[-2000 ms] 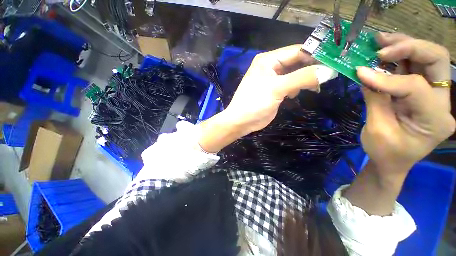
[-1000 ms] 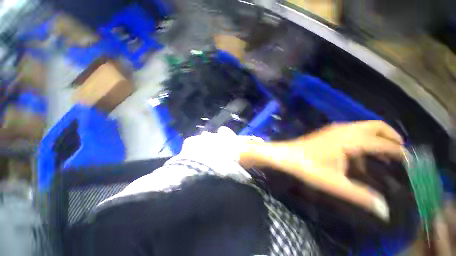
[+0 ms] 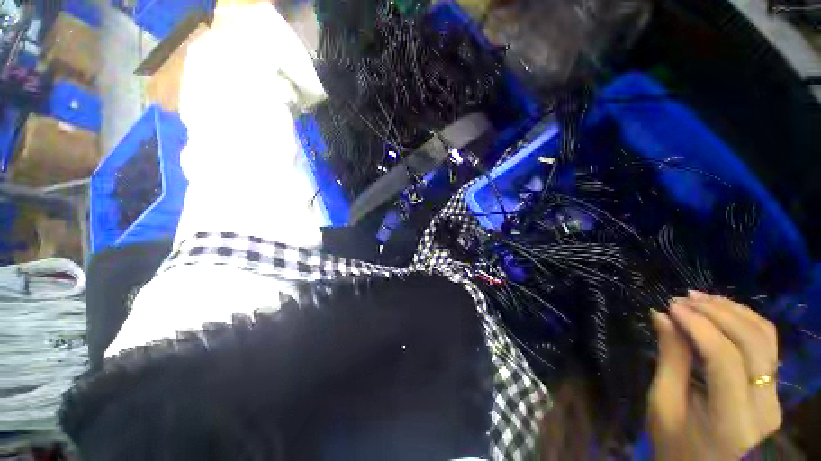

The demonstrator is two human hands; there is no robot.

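My right hand [image 3: 716, 383], with a ring on one finger, is at the lower right over the blue bin of black cables [image 3: 576, 261]. Its fingers are bent, with the fingertips close together beside thin cable ends. I cannot tell whether it pinches a cable. My left arm, in a white sleeve, reaches up to the top edge of the picture. My left hand is beyond that edge. Some thin coloured cable ends show in the bin. The green board is not in view.
A second crate of black cables [image 3: 405, 81] stands at the top middle, with a grey strap [image 3: 423, 162] by its side. A blue crate [image 3: 139, 185] and cardboard boxes [image 3: 58, 153] are on the left. A clear plastic bag [image 3: 567, 36] lies at the top. Pale bundled material [image 3: 36, 342] is at the left edge.
The green board has left both the view and my right hand. My left arm has swung from the bench side up to the left. My right hand has come down over the bin. The view has turned.
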